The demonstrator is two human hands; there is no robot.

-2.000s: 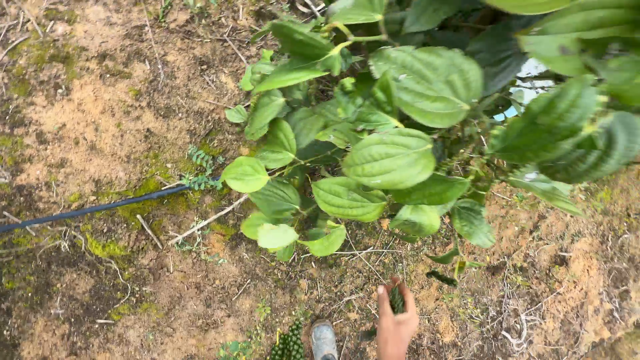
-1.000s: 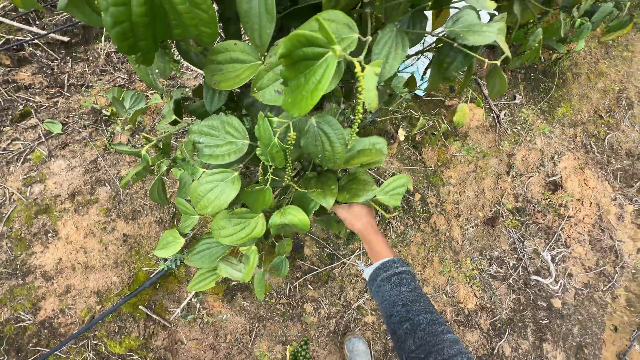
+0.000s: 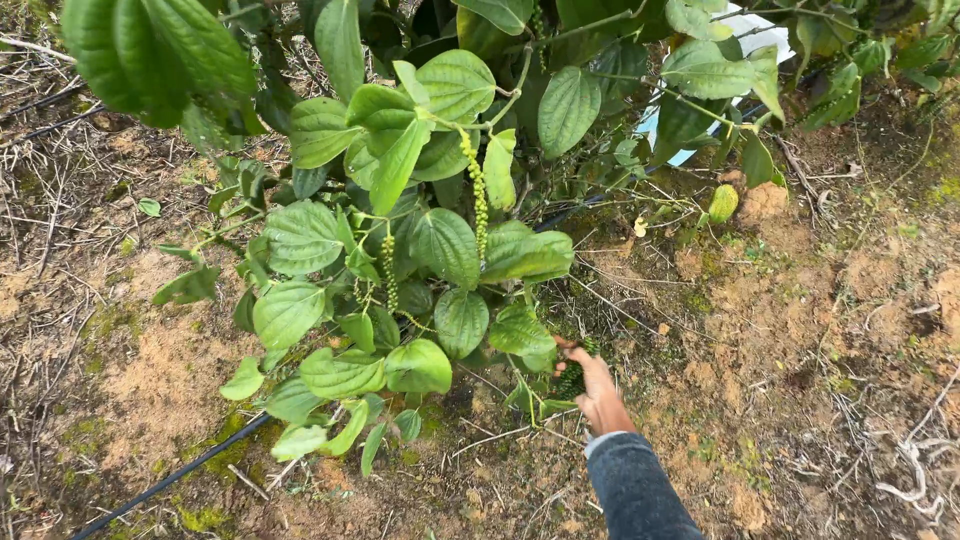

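My right hand (image 3: 596, 386), in a dark blue-grey sleeve, reaches to the lower right edge of a pepper vine. Its fingers are closed around dark green peppercorn spikes (image 3: 571, 379), which show beneath and beside the palm. Leaves (image 3: 523, 331) of the vine touch or nearly touch the fingertips. To the left hang a lighter green peppercorn spike (image 3: 478, 196) and a shorter spike (image 3: 389, 271), both attached to the plant. My left hand is out of the frame.
A black hose (image 3: 176, 474) runs over the soil at the lower left. Behind the foliage at the upper right lies a white and light-blue sheet (image 3: 679, 154). Dry twigs (image 3: 916, 469) lie on the mossy ground at the right.
The hand, hidden in the leaves at the wrist one second ago, now shows at the vine's edge with green spikes in it. Two seconds ago it also held something green, below the leaves. The view has shifted.
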